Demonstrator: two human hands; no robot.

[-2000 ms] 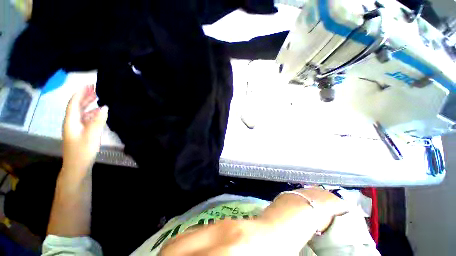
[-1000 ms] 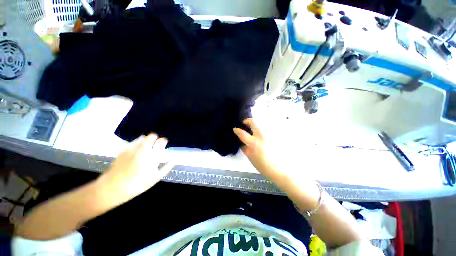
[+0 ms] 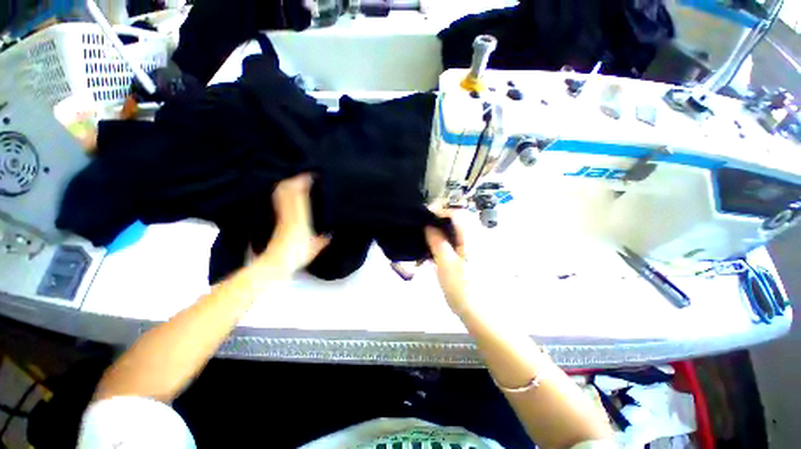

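Note:
A black garment bundle [image 3: 263, 149] lies on the white table left of the sewing machine [image 3: 580, 167], its right edge reaching the needle area. My right hand [image 3: 446, 241] pinches the cloth's edge just in front of the presser foot and needle [image 3: 457, 195]. My left hand [image 3: 294, 230] rests on the cloth, slightly blurred, fingers spread; whether it grips a fold cannot be told. The cloth's lower edge hangs in rounded folds between my hands. The needle tip is too small to make out.
Thread snips [image 3: 654, 277] and blue-handled scissors [image 3: 761, 293] lie at the right of the table. A tape measure [image 3: 351, 349] runs along the front edge. A white basket [image 3: 83, 66] stands back left. More black cloth [image 3: 562, 39] lies behind the machine. A red basket [image 3: 701, 408] is below right.
The garment, first hanging over the front edge, now lies farther back against the needle area. My right hand came up from my lap to its edge; my left hand moved right onto the cloth.

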